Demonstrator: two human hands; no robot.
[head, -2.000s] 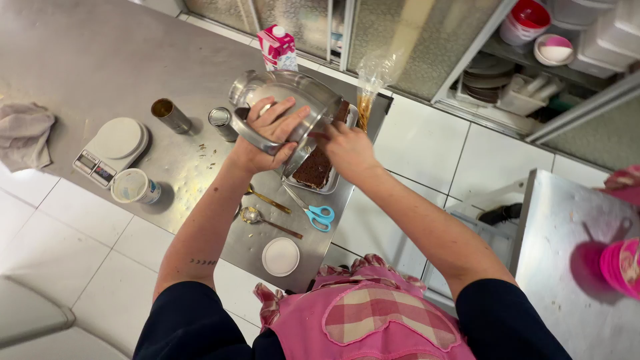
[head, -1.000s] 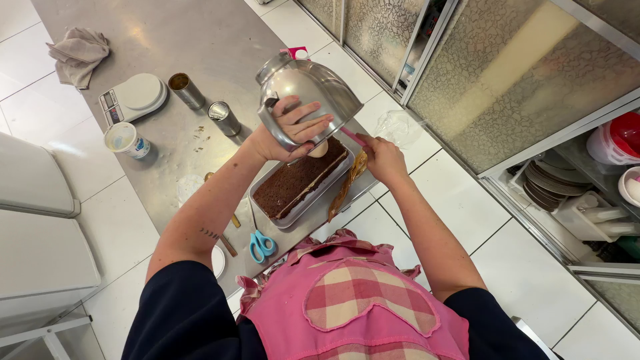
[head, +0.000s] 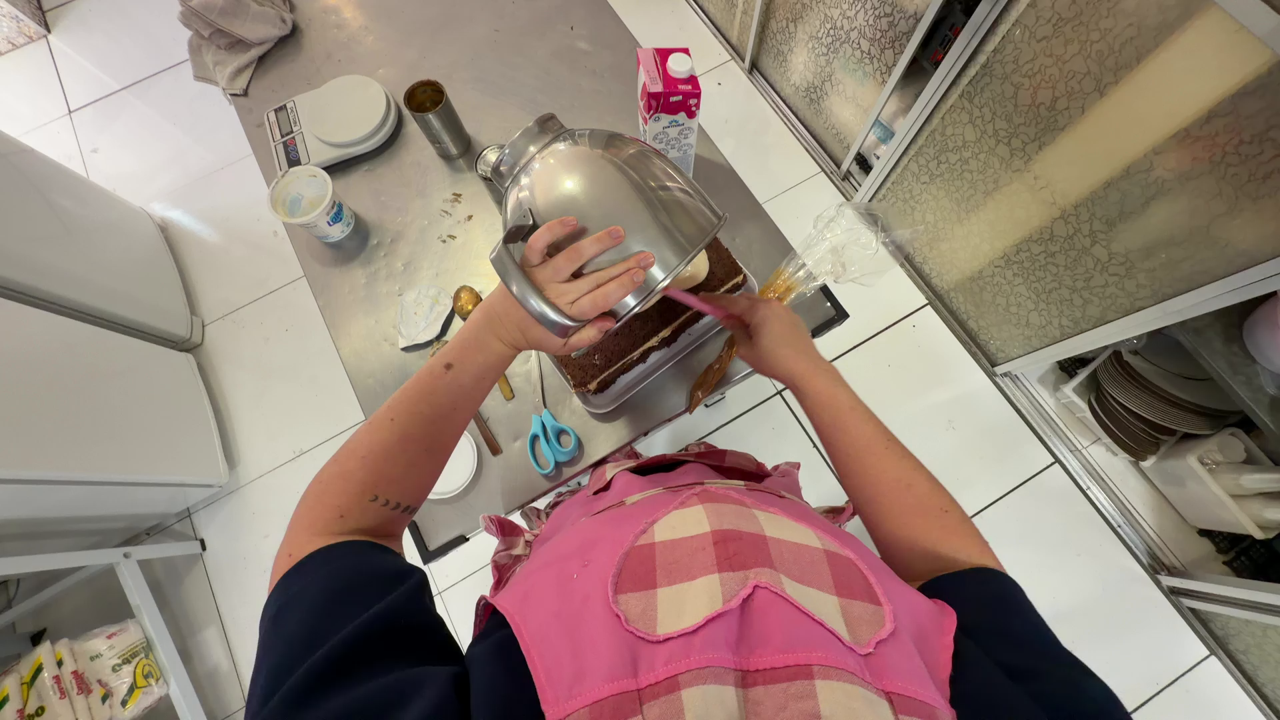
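My left hand (head: 585, 285) supports a tilted metal mixing bowl (head: 610, 190), fingers spread on its side near the handle. The bowl's mouth faces down to the right over a layered chocolate cake (head: 640, 345) in a rectangular tray (head: 625, 400). Pale cream (head: 692, 272) shows at the bowl's rim, above the cake. My right hand (head: 765, 335) grips a pink-handled utensil (head: 695, 300) whose far end is hidden at the bowl's mouth. Beside the tray lies a clear piping bag (head: 835, 245) with brown filling, partly behind my right hand.
On the metal table (head: 400, 240) stand a kitchen scale (head: 335, 120), an open plastic tub (head: 312, 205), a metal can (head: 437, 120) and a pink-and-white carton (head: 670, 105). Blue-handled scissors (head: 552, 442), a spoon (head: 467, 302) and a white lid (head: 455, 465) lie near the front edge. A cloth (head: 235, 40) is at the far left.
The view has shifted. Two seconds ago my right hand was close against the bowl's mouth; now it is farther out, holding the pink handle. The bowl stays tilted over the cake.
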